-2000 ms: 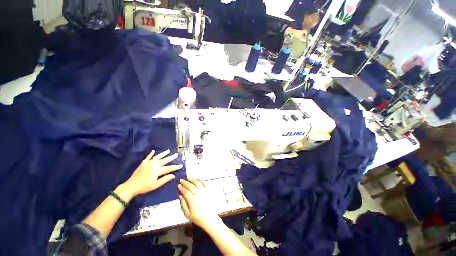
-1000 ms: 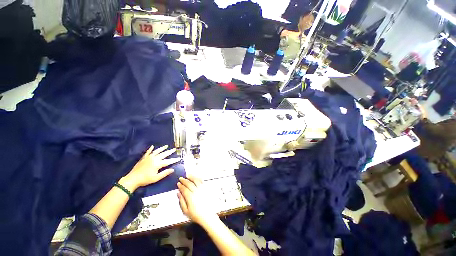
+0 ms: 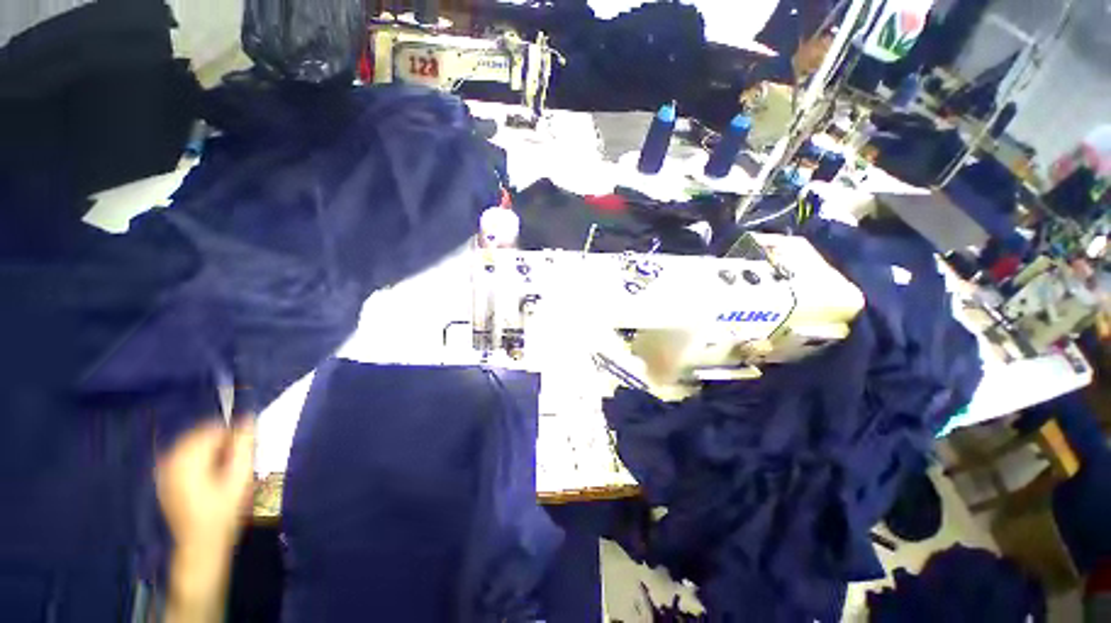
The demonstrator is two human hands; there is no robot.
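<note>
A flat navy panel (image 3: 390, 487) lies below the needle area and hangs over the worn front edge of the table. Its top edge is near the presser foot and needle (image 3: 497, 353) of the white JUKI machine (image 3: 682, 310). My left hand (image 3: 207, 481) is blurred at the lower left, away from the needle, against the large navy heap (image 3: 305, 207). Its fingers look curled. A small pale sliver shows just above the fingertips; I cannot tell what it is or whether the hand holds it. My right hand is not in view.
Crumpled navy cloth (image 3: 780, 450) hangs at the machine's right end. Dark blue thread cones (image 3: 658, 140) and a second machine marked 123 (image 3: 457, 61) stand behind. A shiny black bag (image 3: 305, 37) is at the back left. A wooden stool (image 3: 1036, 462) stands at the right.
My left hand has left the cloth by the needle and moved to the far left. My right hand has left the picture. The panel now lies uncovered below the needle. The view has turned left.
</note>
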